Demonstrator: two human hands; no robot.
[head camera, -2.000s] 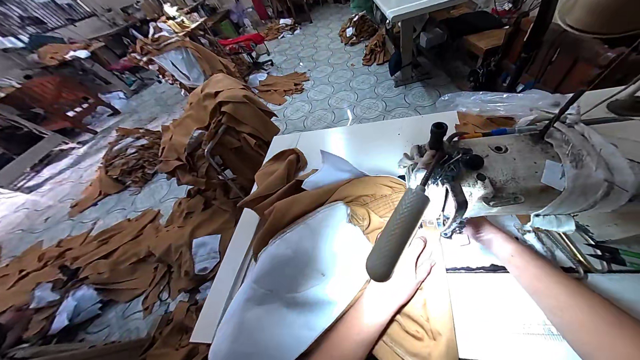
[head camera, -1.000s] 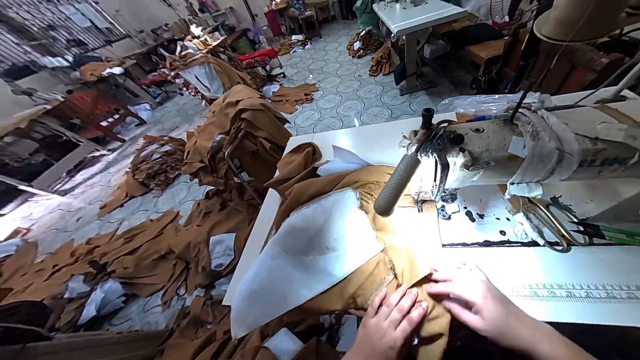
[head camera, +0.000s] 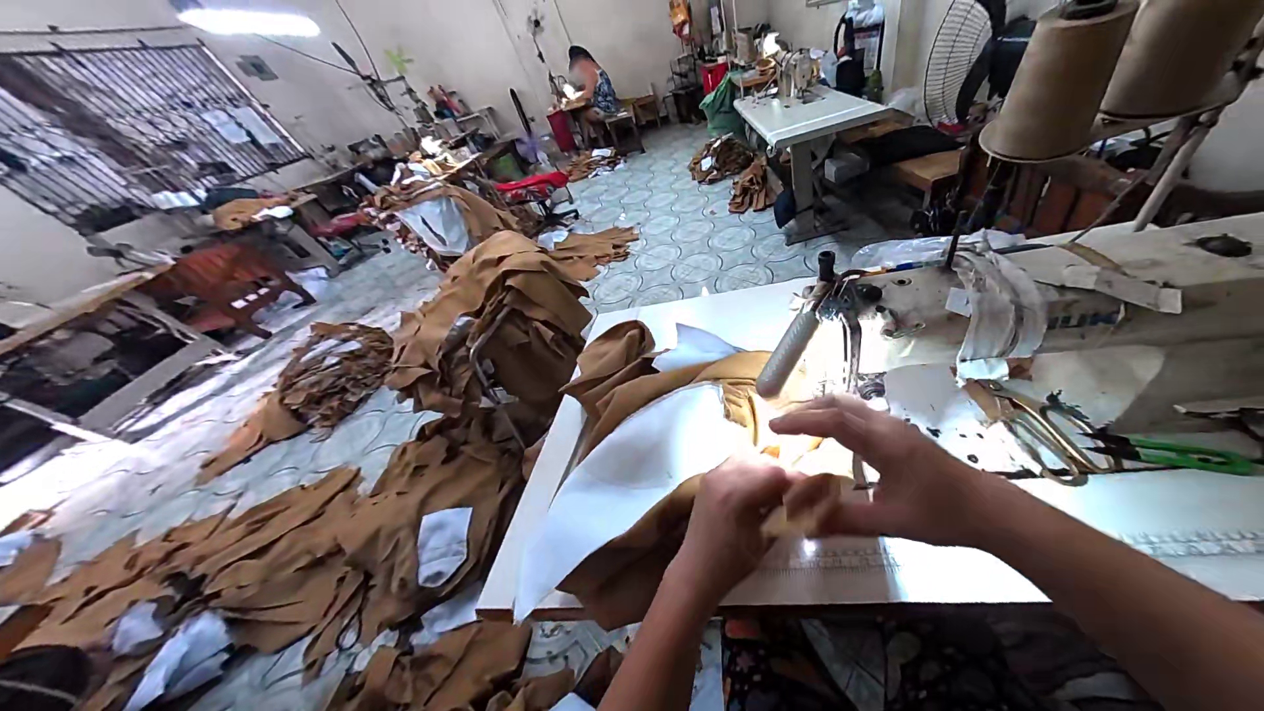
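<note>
Tan fabric (head camera: 632, 553) with a white fabric piece (head camera: 632, 464) on top lies at the left end of the white sewing table (head camera: 948, 583). My left hand (head camera: 736, 509) grips a bunched edge of the tan fabric. My right hand (head camera: 879, 474) is just right of it, thumb and fingers spread around the same edge, the thumb seeming to pinch it; the fingertips are blurred. Beyond the hands stands an industrial sewing machine (head camera: 1106, 316) with a grey-handled lever (head camera: 787, 354). Its needle area is partly hidden by glare and my right hand.
Scissors (head camera: 1037, 430) and green-handled snippers (head camera: 1185, 454) lie on the machine bed at right. Thread cones (head camera: 1062, 84) stand above. Heaps of tan cut pieces (head camera: 494, 326) lie left of the table and on the floor. A person (head camera: 592, 87) sits at the far wall.
My left hand, earlier flat on the tan fabric, now grips its edge. My right hand has lifted off the fabric near the table's front, its fingers now spread. The view has tilted up.
</note>
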